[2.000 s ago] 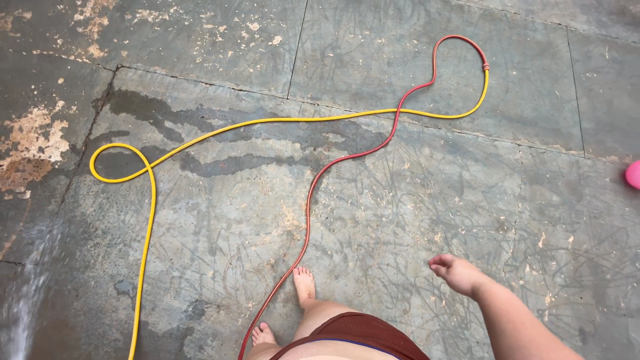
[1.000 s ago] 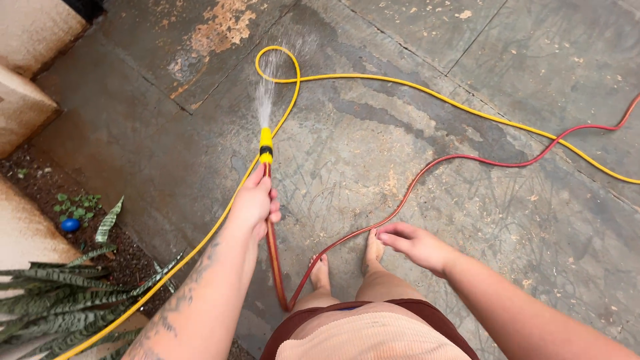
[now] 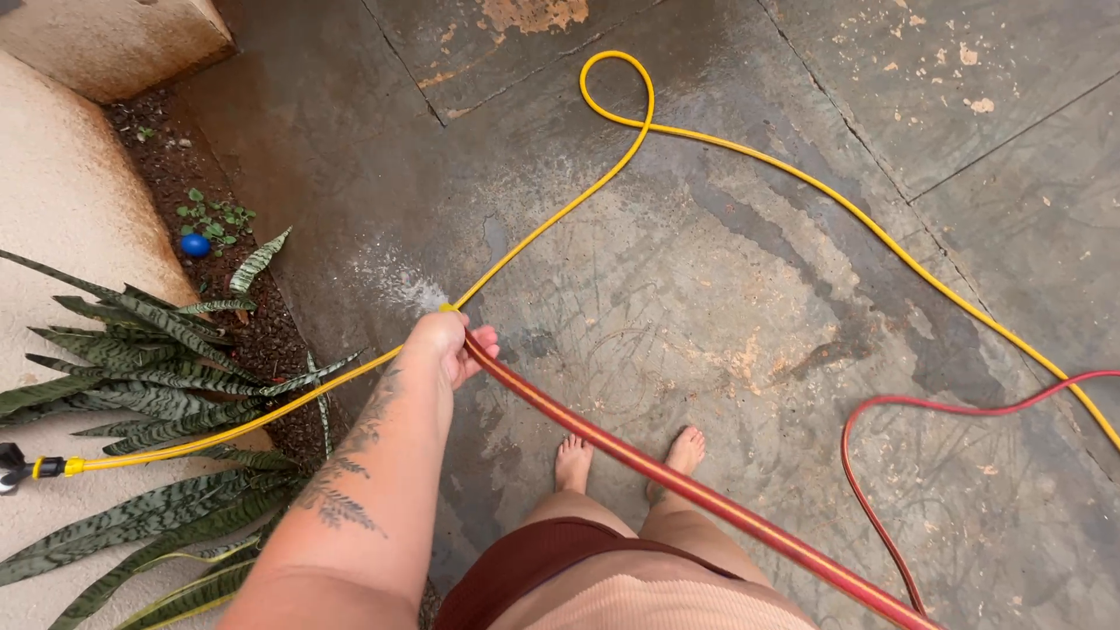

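Observation:
My left hand point(image 3: 451, 346) is closed around the end of a red garden hose point(image 3: 612, 435), left of the middle of the head view. A bit of the yellow nozzle point(image 3: 448, 308) shows just above my fingers, and water point(image 3: 398, 280) sprays from it toward the upper left. The red hose runs from my hand across the front of my legs to the bottom edge. A yellow hose point(image 3: 809, 181) passes behind my wrist, loops once on the wet concrete floor point(image 3: 560, 262) and runs off right. My right hand is out of view.
At the left, snake plants point(image 3: 157, 385) grow in a soil bed beside a beige wall point(image 3: 79, 175). A blue ball point(image 3: 195, 245) lies in the soil near a small green plant point(image 3: 214, 219). The yellow hose ends at a black tap fitting point(image 3: 17, 468). My bare feet point(image 3: 574, 464) stand on the concrete.
My right hand, seen a second ago, has left the view. The red hose now slants across in front of my legs. The view has shifted toward the wall and plants.

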